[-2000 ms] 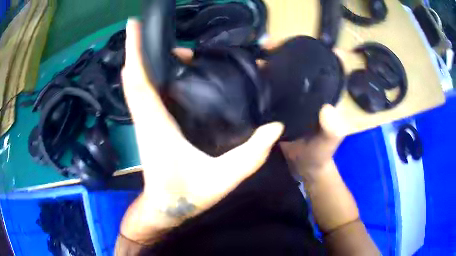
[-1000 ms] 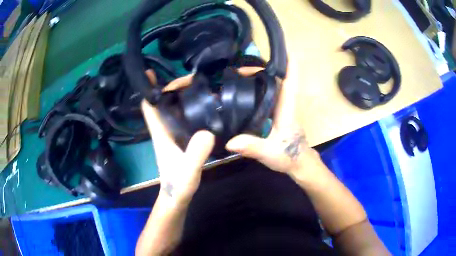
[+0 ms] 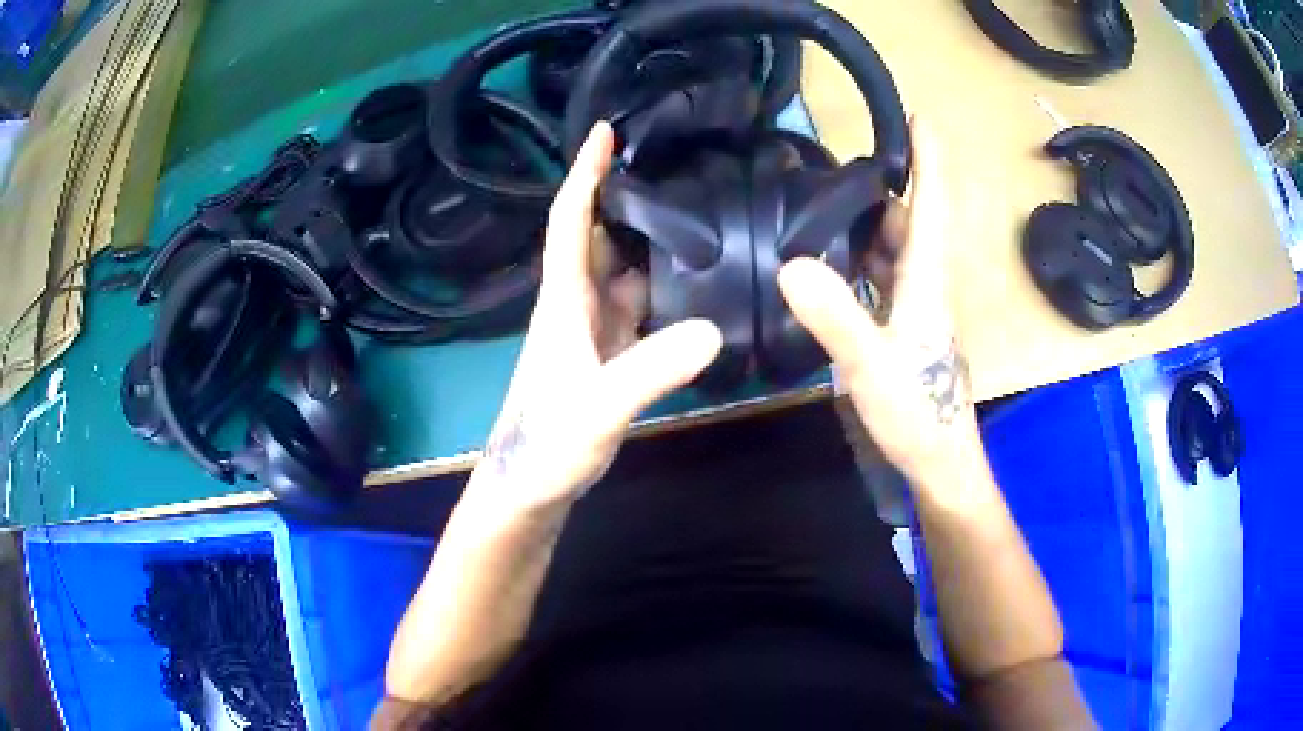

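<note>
Black over-ear headphones (image 3: 750, 257) are held upright in front of me, headband arched away from me and the two cups side by side, touching. My left hand (image 3: 593, 343) grips the left cup, thumb on its near face. My right hand (image 3: 893, 314) grips the right cup the same way. The fingers behind the cups are partly hidden. A heap of black headphones (image 3: 450, 214) lies on the green bench to the left and behind. Folded headphones (image 3: 1089, 264) lie on the cardboard sheet (image 3: 986, 321) at the right.
Another headband (image 3: 1057, 50) lies at the cardboard's far edge. A blue bin (image 3: 293, 600) at lower left holds a black cable tangle (image 3: 222, 628). A right blue bin (image 3: 1057, 500) holds folded headphones (image 3: 1205, 429) on a white liner. Stacked tan strips (image 3: 93, 172) stand at far left.
Both hands and the headphones have shifted right in view. The cups, earlier turned and blurred with one broad disc facing me, are now side by side with both thumbs on them.
</note>
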